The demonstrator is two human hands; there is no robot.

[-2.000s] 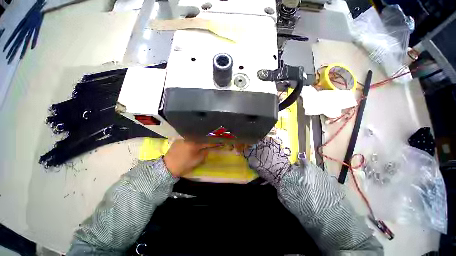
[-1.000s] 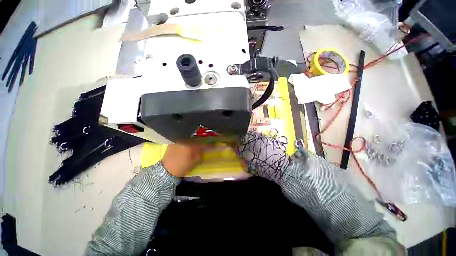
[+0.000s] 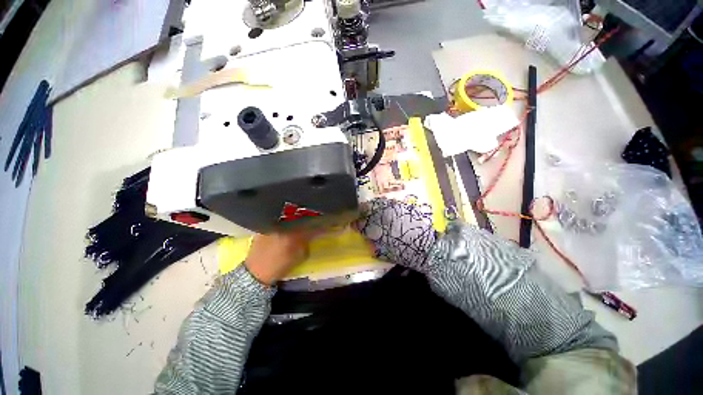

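Observation:
My left hand [image 3: 276, 254], bare, lies on the yellow covering [image 3: 339, 254] at the front edge of the sewing machine head [image 3: 277, 189]. Its fingertips reach under the dark end cover and are hidden or blurred. My right hand [image 3: 399, 230], in a white covering with dark scribble lines, lies to the right, its fingertips also under the head. What the fingers hold cannot be made out. The needle is hidden. A pile of black straps [image 3: 142, 239] with silver rings lies left of the machine.
Right of the machine lie a yellow tape roll [image 3: 484, 91], a white scrap [image 3: 474, 129], a long black strip [image 3: 529, 154], orange-red cord [image 3: 501, 171], small snips [image 3: 617, 305] and a clear bag with rings [image 3: 647, 224]. More dark strips [image 3: 32, 131] lie far left.
The view has shifted and tilted, so the machine head appears further left and more of the yellow area behind it shows. Both hands remain at the machine's front edge.

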